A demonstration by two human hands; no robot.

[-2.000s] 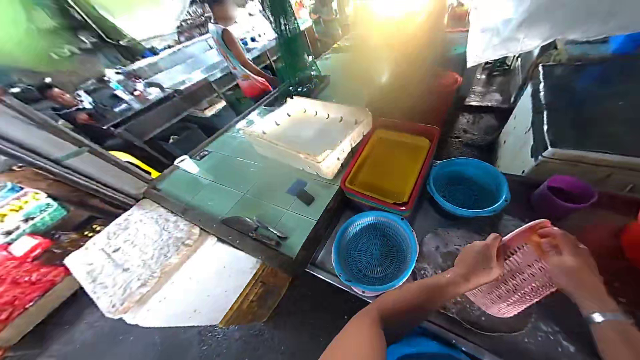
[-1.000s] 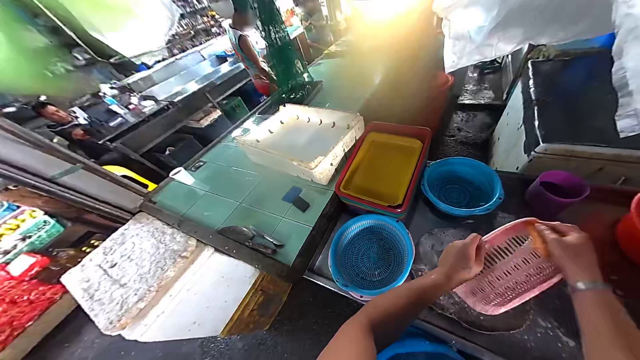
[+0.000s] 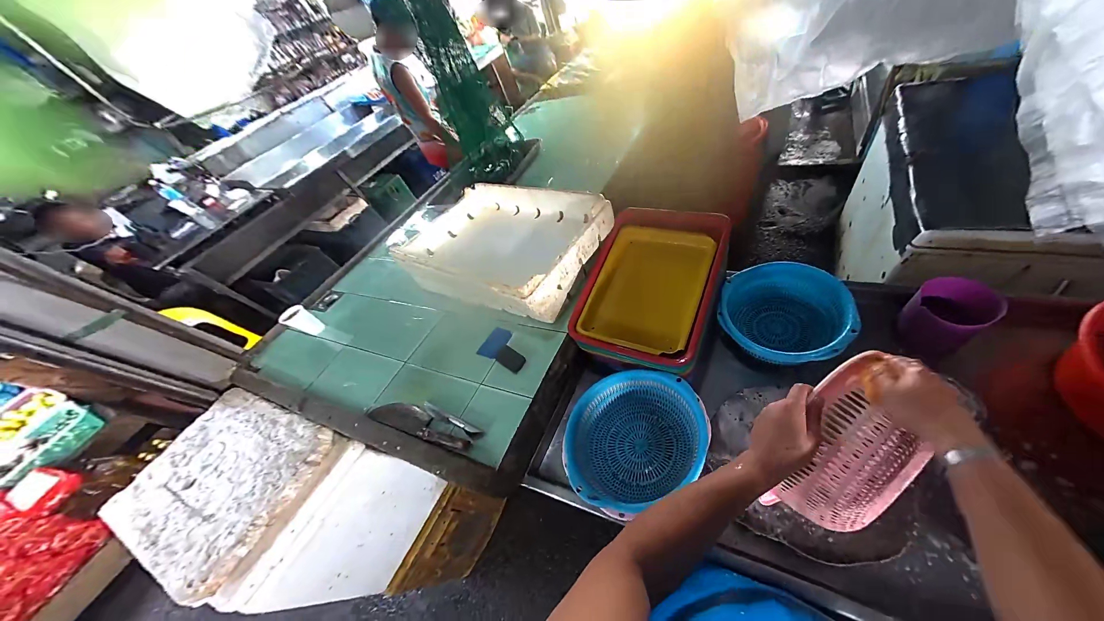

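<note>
My left hand grips the rim of a pink plastic basket, held tilted above the wet dark worktop. In my right hand is an orange thing, perhaps a sponge or scrubber, mostly hidden by the fingers and pressed to the basket's upper rim. Left of the basket sits a round blue colander. A second blue colander stands behind the basket, with a purple plastic container to its right.
Red and yellow trays are stacked beside a white crate on the green tiled counter. Knives lie near its edge. A blue tub is below my arms, a red container at far right. People are in the background.
The pink basket has changed its tilt in my hands. My right hand stays by its upper rim with the orange thing.
</note>
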